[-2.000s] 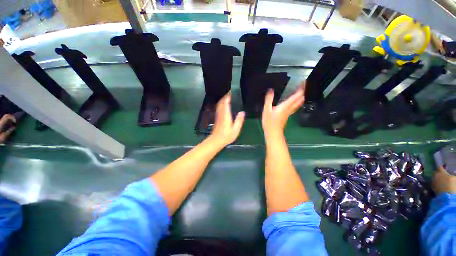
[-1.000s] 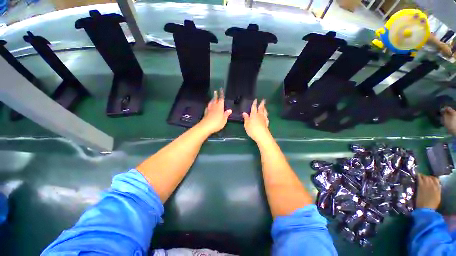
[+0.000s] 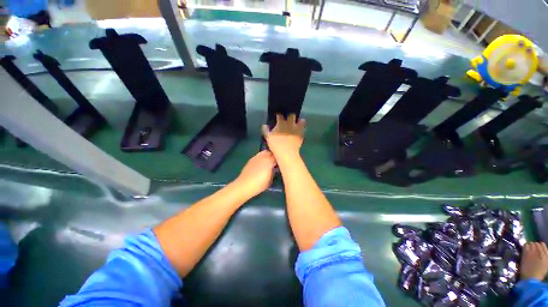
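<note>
A black packaging box stands open in front of me, its tall eared lid (image 3: 288, 87) upright at the back. Its base is mostly hidden under my hands. My right hand (image 3: 285, 135) lies palm down over the base, fingers spread towards the foot of the lid. My left hand (image 3: 258, 171) is at the base's front left, touching or beside my right hand; its fingertips are hidden. Just left, another open box (image 3: 216, 141) sits turned at an angle with a small shiny piece inside.
More open black boxes stand on the green belt, one left (image 3: 144, 129) and several crowded at right (image 3: 372, 141). A heap of glossy black packets (image 3: 459, 258) lies at lower right, beside another person's hand (image 3: 533, 261). A grey post (image 3: 78, 138) crosses at left. A yellow-blue fan (image 3: 509, 63) is at upper right.
My hands have come together, the right now over the box's base and the left at its front. The neighbouring box at left has turned and sits more angled.
</note>
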